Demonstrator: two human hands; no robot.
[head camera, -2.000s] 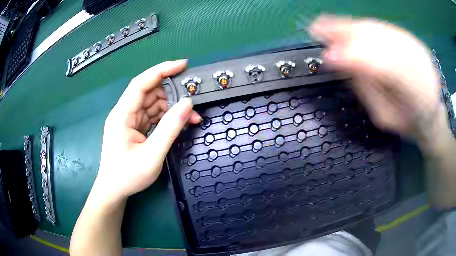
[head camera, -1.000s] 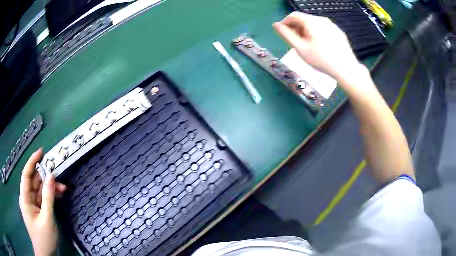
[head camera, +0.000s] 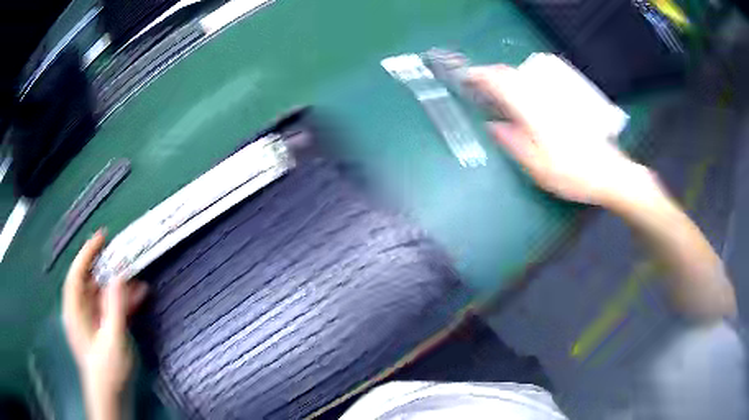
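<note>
The frame is motion-blurred. My left hand grips the left end of a pale, light-reflecting fixture bar, fingers behind and thumb in front. The bar lies along or just above the far edge of the black pocketed tray. Its stations are too blurred to make out. My right hand is away to the right, at a dark fixture bar. Only that bar's far end shows; the hand hides the rest. Whether the fingers have closed on it is unclear.
A silver strip-like object lies left of my right hand. White paper is beside that hand. Another dark bar lies at left. Black equipment stands at the far left. A dark tray is at the far right.
My right hand left the held bar's right end, swung right, then came down to the dark bar. My left hand kept its hold. The view turned towards the right side of the bench.
</note>
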